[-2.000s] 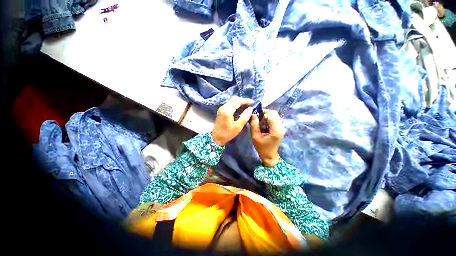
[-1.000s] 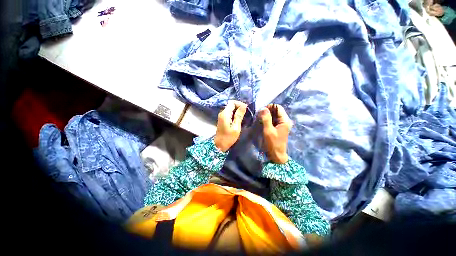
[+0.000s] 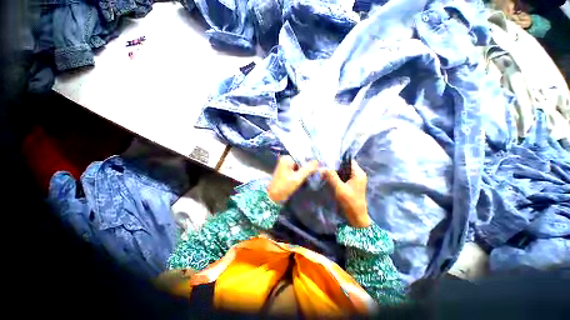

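A light-blue shirt (image 3: 400, 147) lies spread over the worktable and hangs toward my lap. Its collar part (image 3: 244, 103) is folded at the left, with a small dark label beside it. My left hand (image 3: 290, 178) pinches the shirt's fabric near the table's front edge. My right hand (image 3: 349, 187) is close beside it, fingers closed on the same fabric. A small dark thing shows at my right fingers; it may be a clipper, but it is mostly hidden. Fine threads cannot be made out.
The white worktable (image 3: 156, 81) has small red-dark bits on it. Darker blue garments (image 3: 75, 37) lie far left, a blue shirt (image 3: 128, 209) lower left. More blue garments (image 3: 531, 194) and off-white ones (image 3: 519, 69) are at right. A person's hand (image 3: 515, 14) shows top right.
Both hands have moved down toward my lap and closer together than a second ago. The shirt's middle is pulled toward me and refolded. The view has shifted slightly.
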